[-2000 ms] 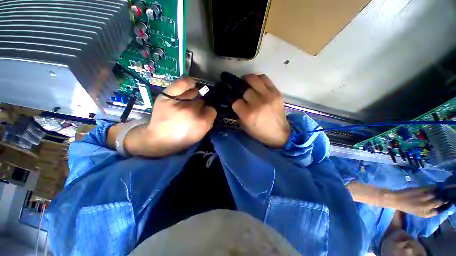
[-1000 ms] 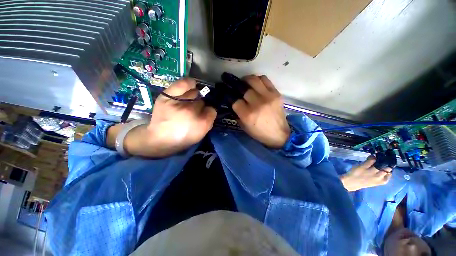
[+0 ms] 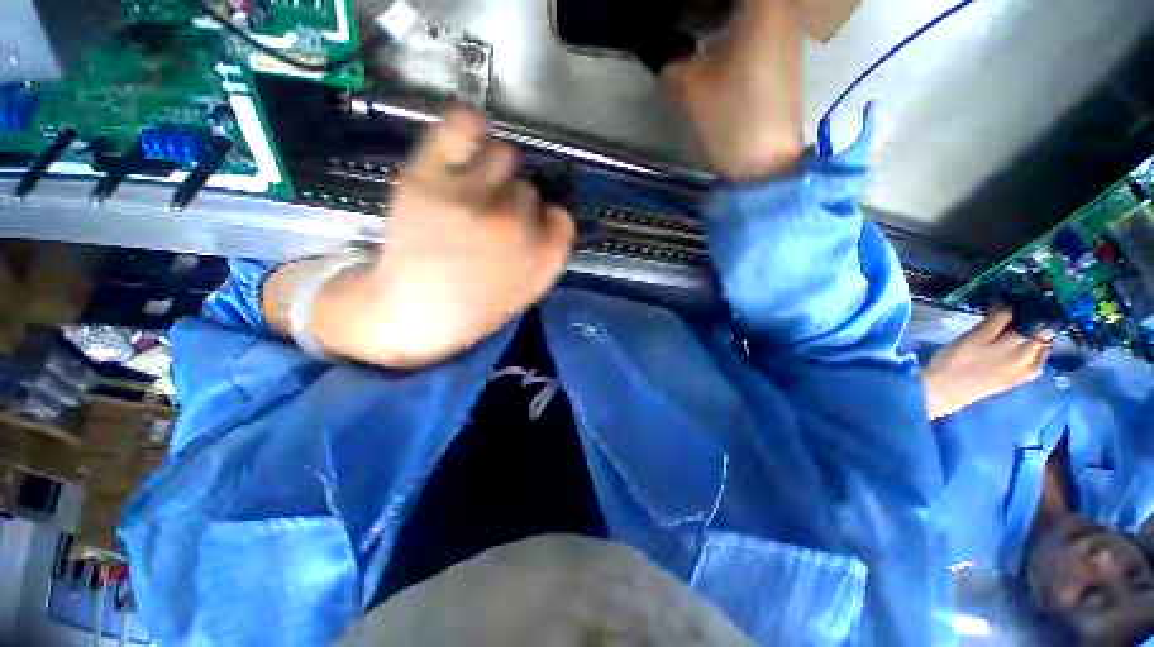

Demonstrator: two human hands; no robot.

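Observation:
The green circuit board point(image 3: 177, 101) lies at the upper left, with blue components point(image 3: 171, 144) and black upright parts point(image 3: 203, 158) along its near edge. A corner of a grey-white block, perhaps the heatsink point(image 3: 25, 41), shows at the frame's edge. A thin black wire point(image 3: 263, 48) curves over the board. My left hand point(image 3: 468, 234) is blurred over the rail, fingers bent; whether it holds anything is unclear. My right hand point(image 3: 740, 82) is raised over the phone, dark finger coverings at its fingertips; its grip is hidden by blur and the top edge.
A black phone point(image 3: 605, 25) and brown cardboard point(image 3: 830, 15) lie on the grey metal plate point(image 3: 1000, 63). A silver rail point(image 3: 506, 130) and dark chain point(image 3: 645, 230) cross before me. A blue cord point(image 3: 892, 48) runs near my right wrist. Another person's hand point(image 3: 987, 369) is at a second board point(image 3: 1076, 259).
My hands have separated; my right hand has moved up over the phone. The board and heatsink stand further left in view. The other person's hand has moved to the second board.

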